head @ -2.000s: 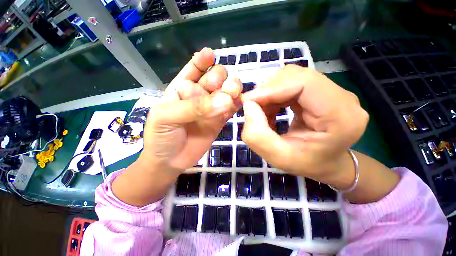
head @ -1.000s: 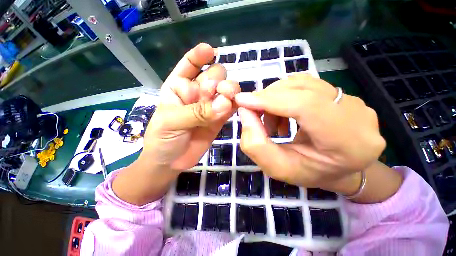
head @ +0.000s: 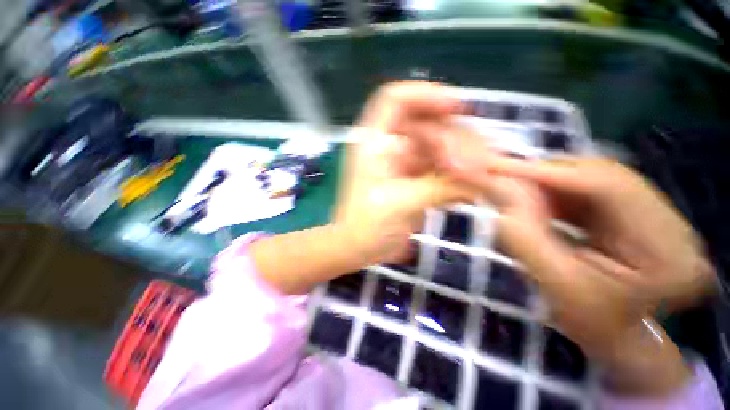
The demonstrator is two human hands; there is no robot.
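The frame is heavily blurred. My left hand and my right hand are close together above the upper part of the white compartment tray. Their fingertips meet or overlap; whether a small part is between them cannot be told. Dark glossy casings fill the tray's visible pockets. My hands and wrists hide much of the tray's middle and right side.
At left are a white paper sheet with dark sample parts, a yellow pile, and dark blurred objects with cables. A red tray is low at left. A dark tray is at the right edge.
The view has turned and blurred, so the bench things appear further right and more of the red tray shows. The hands remain together; their fingers look more overlapped.
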